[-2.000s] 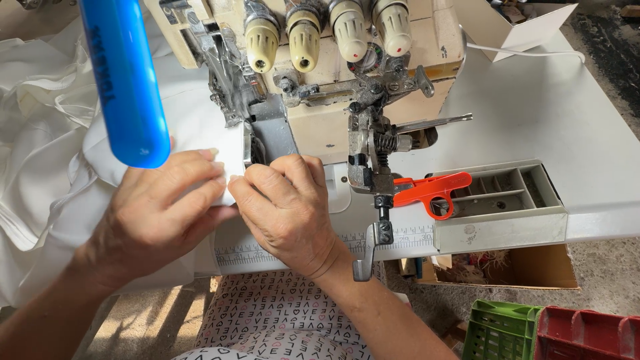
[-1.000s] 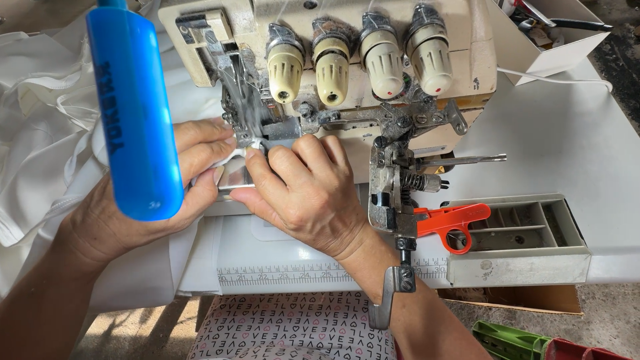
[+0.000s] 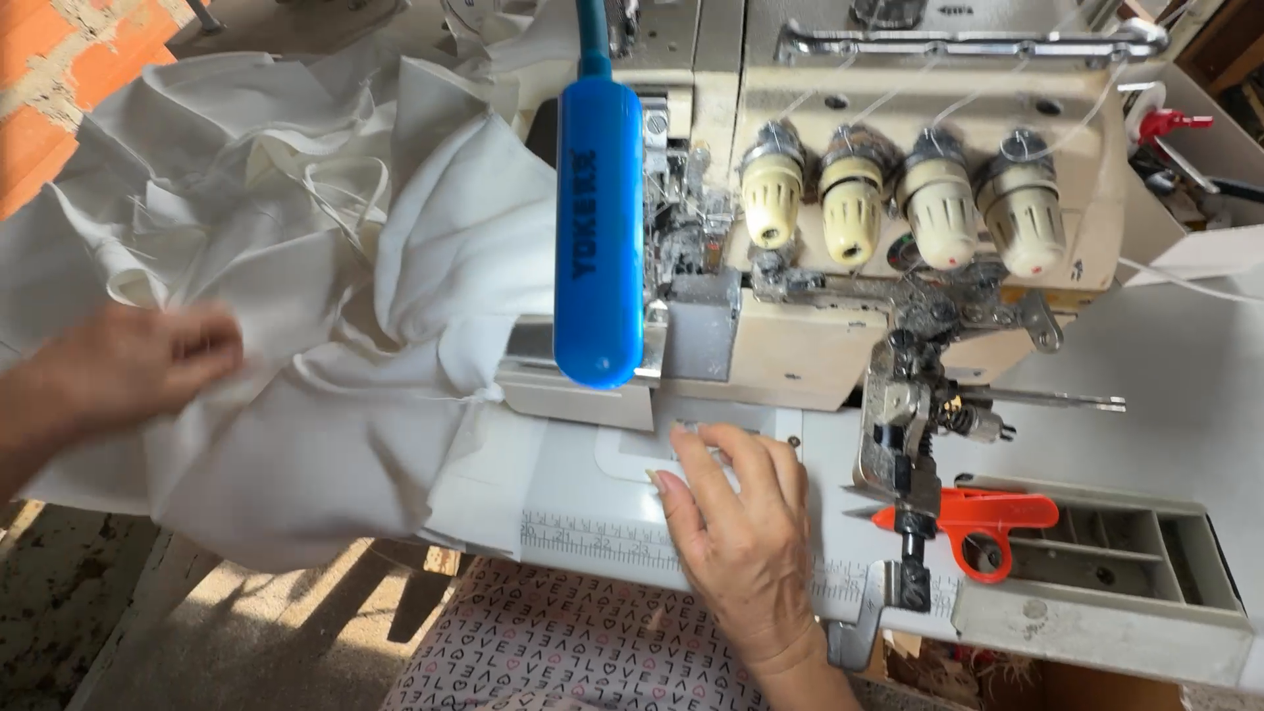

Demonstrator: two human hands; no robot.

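White fabric (image 3: 296,395) lies in a loose heap on the left of the sewing table, its right part running to the cream overlock sewing machine (image 3: 800,346). Over the fabric at the far left is my left hand (image 3: 163,360), blurred, with its fingers curled; whether it grips any cloth is unclear. My right hand (image 3: 741,523) rests on the table just below the machine's front plate, fingers apart and holding nothing. A blue lamp (image 3: 599,237) hides part of the machine's needle area.
Orange-handled thread snips (image 3: 987,518) lie at a grey compartment tray (image 3: 1106,612) on the right. A metal lever (image 3: 859,622) hangs near my right forearm. Behind the tray stands a white box (image 3: 1205,148) with tools. A printed ruler (image 3: 592,533) runs along the table edge.
Both hands were together by the needle area on white fabric. My left hand has moved away left, and my right hand has come off the fabric onto the table. The view has shifted left.
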